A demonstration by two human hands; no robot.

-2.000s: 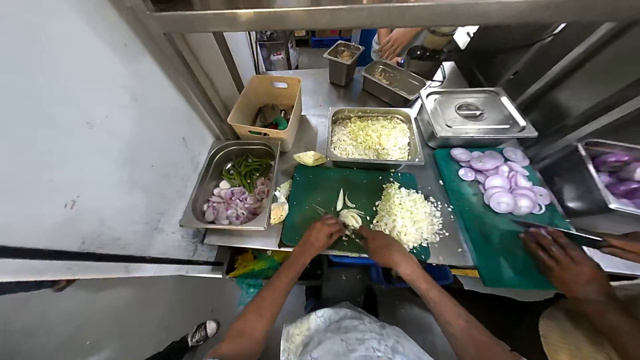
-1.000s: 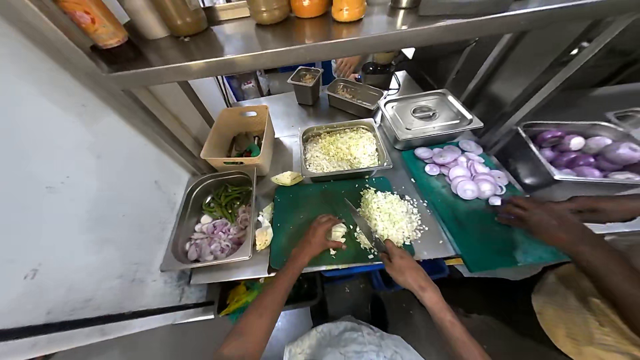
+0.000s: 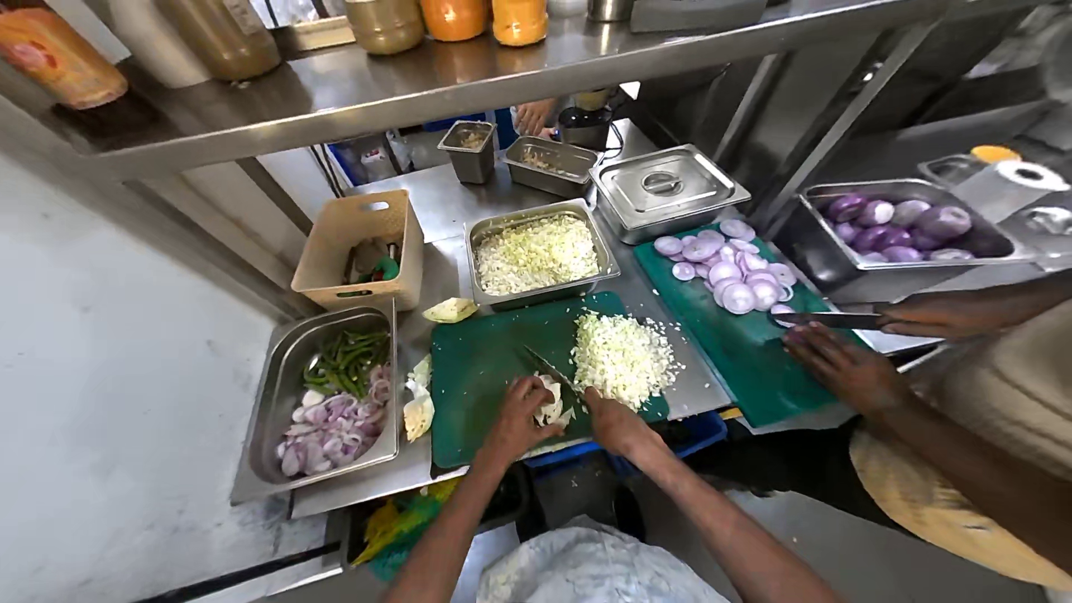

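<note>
My left hand [image 3: 521, 419] rests its fingertips on pale cabbage pieces [image 3: 553, 404] near the front edge of a green cutting board [image 3: 486, 352]. In my right hand [image 3: 618, 425] is a kitchen knife [image 3: 548, 366], its blade pointing up and left across the board, close beside those pieces. A heap of finely chopped cabbage [image 3: 624, 358] lies at the board's right side, just beyond my right hand. Behind the board stands a steel pan of chopped cabbage [image 3: 536, 255]. One cabbage chunk [image 3: 450, 310] sits at the board's back left corner, and other leaf scraps [image 3: 419, 410] lie along its left edge.
At left are a steel pan [image 3: 260, 410] with green chillies and sliced onions, and a beige plastic bin [image 3: 360, 293]. On the right, a co-worker's hands slice onion on another green board [image 3: 754, 377]. A lidded steel pan [image 3: 662, 188] stands behind. A steel shelf [image 3: 519, 75] with jars crosses above.
The knife has moved from beside the chopped heap to the pieces at my left hand. The co-worker's knife now shows over the onion slices. The view has shifted.
</note>
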